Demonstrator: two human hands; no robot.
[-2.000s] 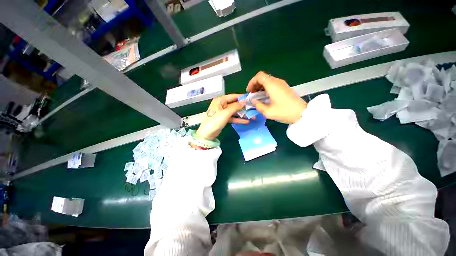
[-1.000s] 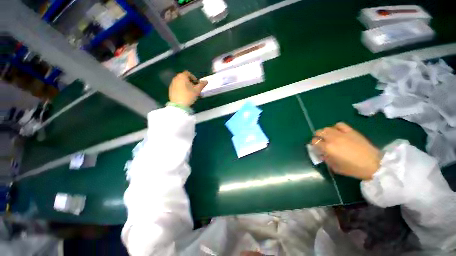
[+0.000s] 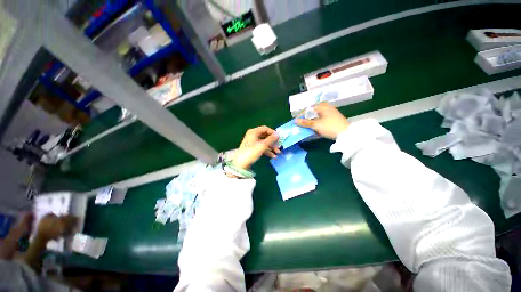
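My left hand (image 3: 255, 149) and my right hand (image 3: 324, 121) hold a blue leaflet (image 3: 294, 132) between them, above the fanned stack of blue leaflets (image 3: 296, 178) on the green bench. A small whitish packet (image 3: 311, 113) shows at my right fingertips. Behind my right hand, an open white product box (image 3: 337, 96) with pale contents lies on the conveyor, beside a white lid (image 3: 348, 69) with a dark-red picture.
Small pale packets (image 3: 181, 197) lie heaped at left by the slanting metal post (image 3: 154, 117). White bagged pieces (image 3: 477, 122) are heaped at right. Another box pair (image 3: 500, 59) lies at far right. Another person's hands (image 3: 54, 228) hold a white box at far left.
The boxes on the conveyor have shifted right. My left hand has left the box, and my right hand has left the bench at right; both now meet at a leaflet. Another person's hands have appeared.
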